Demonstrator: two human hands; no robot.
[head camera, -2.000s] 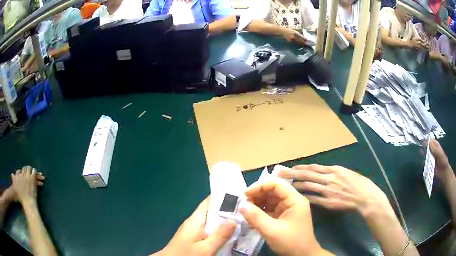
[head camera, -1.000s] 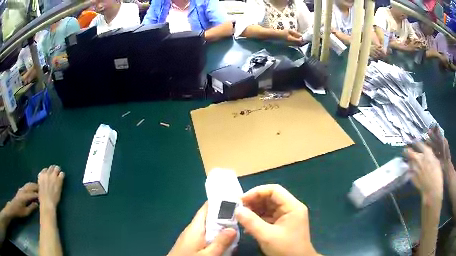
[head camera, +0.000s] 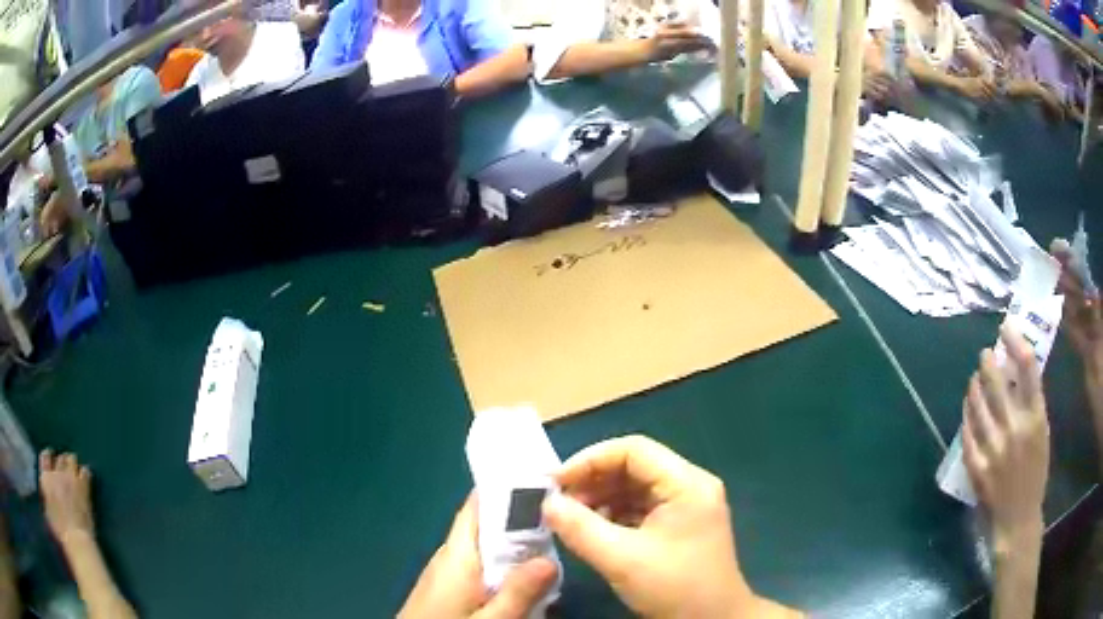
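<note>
A white elongated handheld device (head camera: 510, 466) with a small dark square screen stands in front of me at the bottom centre. My left hand (head camera: 490, 568) is closed around its lower part, thumb on the front below the screen. My right hand (head camera: 647, 520) is at the device's right side, thumb and forefinger pinched together at the screen's edge. Whether a film or label is between these fingertips cannot be told. The lower end of the device is hidden by my left hand and the picture's edge.
A white carton (head camera: 226, 405) lies left on the green table. A tan cardboard sheet (head camera: 629, 320) lies ahead. Black boxes (head camera: 290, 181) stand behind. White flat pieces (head camera: 931, 218) are heaped right. Another person's hand (head camera: 1010, 435) holds a white carton at right. Pale posts (head camera: 832, 121) rise behind.
The other person's hands that reached beside mine with a white carton have withdrawn to the right. My hands keep the device, my right fingers still at its screen. The view has shifted slightly.
</note>
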